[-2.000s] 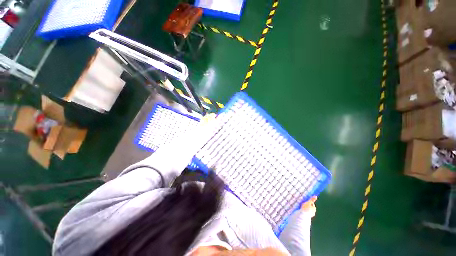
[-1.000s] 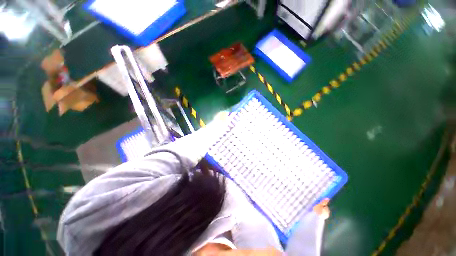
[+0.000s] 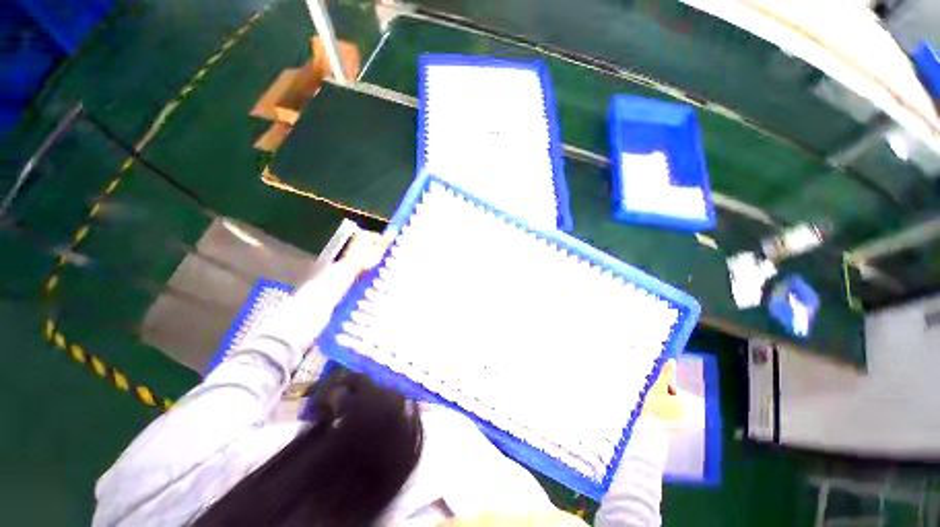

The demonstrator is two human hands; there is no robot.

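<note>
A large blue tray [image 3: 693, 309] filled with rows of small white pieces is held up in front of me, slightly tilted across the view. My left hand [image 3: 373, 250] is shut on its left short side, near the upper left corner. My right hand [image 3: 661, 393] is shut on its right short side, near the lower right. The fingers under the rim are hidden. The held tray overlaps the near end of another filled blue tray [image 3: 424, 113] on the bench in this view; I cannot tell if they touch.
The dark green bench [image 3: 345, 149] bears a smaller, partly filled blue bin [image 3: 670, 129], loose white pieces [image 3: 749, 278] and a small blue box [image 3: 792, 304]. A filled blue tray [image 3: 258, 309] is on the trolley base [image 3: 211, 288]. Another blue-rimmed tray [image 3: 712, 422] lies below the bench edge.
The view has turned from the floor aisle and stool to the bench. The held tray has come round with me, now lying more crosswise. Both hands keep their hold.
</note>
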